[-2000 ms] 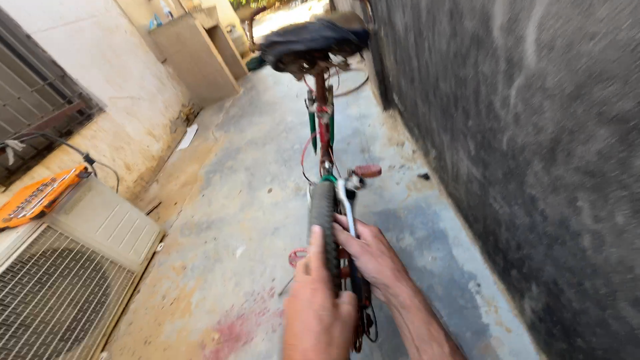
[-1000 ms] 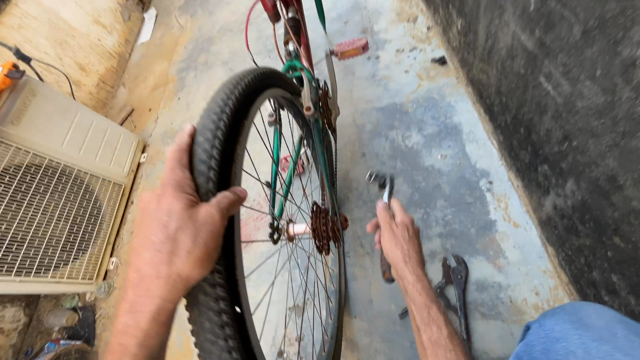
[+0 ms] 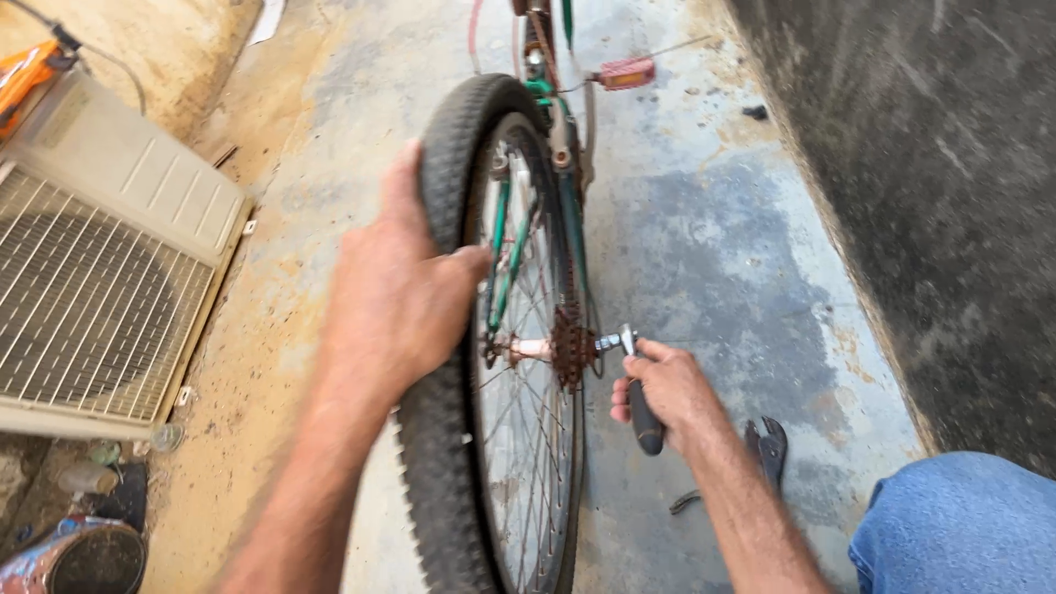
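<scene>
My left hand [image 3: 404, 289] grips the knobby tire [image 3: 450, 198] of a bicycle's rear wheel, thumb over its inner edge by the rim. In my right hand [image 3: 668, 388] is a ratchet wrench [image 3: 645, 417] with a dark handle. Its socket meets the axle end beside the rusty rear sprockets [image 3: 569, 346]; whether it sits on a nut is hidden. The pale hub [image 3: 530, 348] shows between the spokes. Part of the green frame [image 3: 500, 247] is visible through the wheel, and a red pedal [image 3: 627, 74] sticks out beyond it.
Dark pliers or a similar tool [image 3: 769, 450] lie on the concrete floor right of the wheel. An air-conditioner outdoor unit [image 3: 99, 272] stands at left with an orange item [image 3: 29, 74] on top. A paint-stained can [image 3: 95, 561] is at lower left. A dark wall [image 3: 924, 181] runs along the right.
My right hand has brought the ratchet wrench from beside the wheel to the axle at the sprockets. Two seconds ago both hands were at the tire. My left hand stays on the tire.
</scene>
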